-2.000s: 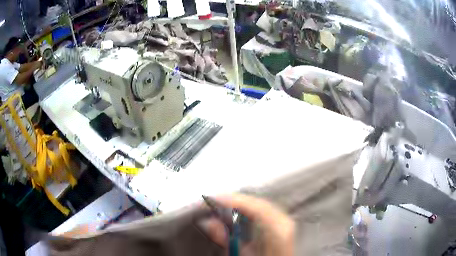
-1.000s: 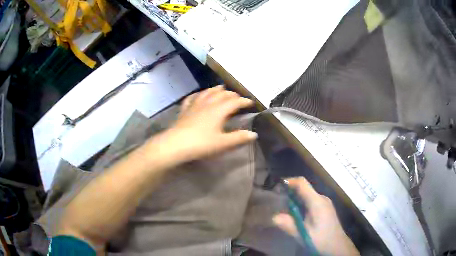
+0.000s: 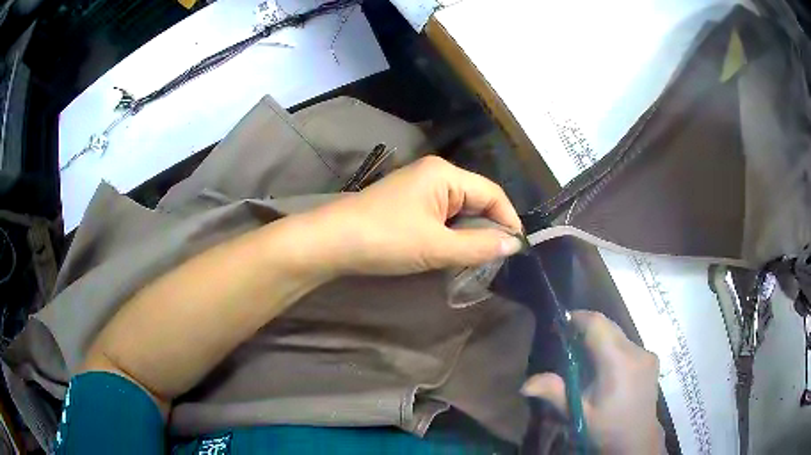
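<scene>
My left hand (image 3: 418,218) pinches the end of a thin taupe strip (image 3: 605,238) between thumb and fingertips, above the lap. The strip runs right towards the sewing machine's metal presser foot (image 3: 751,298). My right hand (image 3: 614,382) holds green-handled scissors (image 3: 569,364), with the dark blades pointing up to the strip beside my left fingertips. Whether the blades are closed on it is blurred. A grey-brown garment panel (image 3: 338,373) lies folded over my lap, partly under my left forearm. Another brown striped panel (image 3: 667,178) lies on the machine table.
The white machine table (image 3: 525,80) has a wooden edge facing me. A low white side board (image 3: 204,98) at upper left bears a long dark thread bundle (image 3: 222,62). A small yellow-green patch (image 3: 732,55) is on the cloth at upper right. Dark gap between board and table.
My left hand has moved right and closed its fingertips on the strip. The scissors have moved up towards it. The view has shifted from the table and second machine down to the lap.
</scene>
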